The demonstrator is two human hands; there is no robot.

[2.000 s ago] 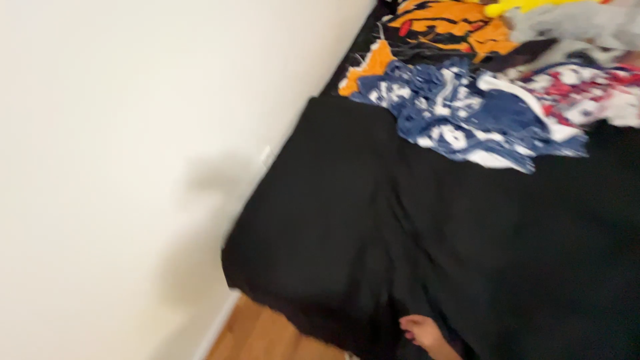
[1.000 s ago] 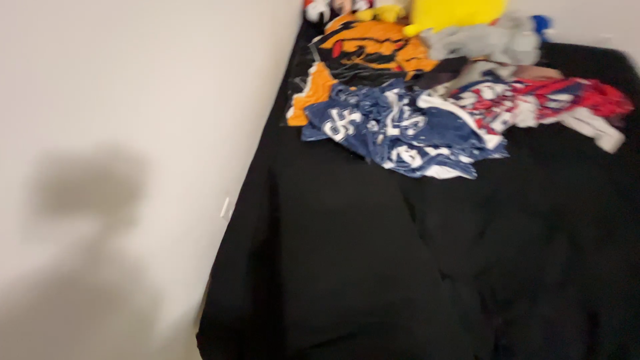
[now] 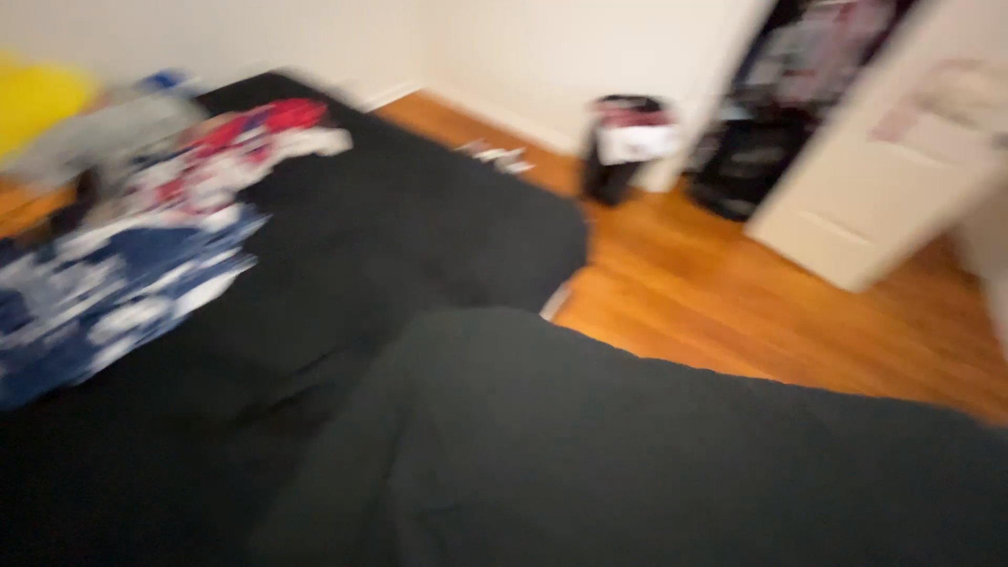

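Note:
Neither my left hand nor my right hand shows in the head view. A black sheet (image 3: 441, 220) covers the bed, and a raised, dark grey-looking stretch of cloth (image 3: 630, 457) spreads across the lower right, its edge over the floor. On the bed at the left lie a blue and white patterned cloth (image 3: 134, 276), a red and white cloth (image 3: 228, 150), a grey soft item (image 3: 118, 134) and a yellow item (image 3: 39, 102). The picture is blurred. What lifts the near cloth is hidden.
Wooden floor (image 3: 693, 291) runs along the bed's right side. A dark bin (image 3: 610, 169) heaped with cloth stands by the wall. Beyond it are an open closet (image 3: 811, 63) with hanging clothes, a black bag or case (image 3: 744, 161) and a white door (image 3: 874, 165). Small white items (image 3: 496, 156) lie on the floor.
The view has swung far to the right, bringing the floor, bin and closet in. A hand at the sheet's lower edge two seconds ago is out of view. The near cloth now stands raised.

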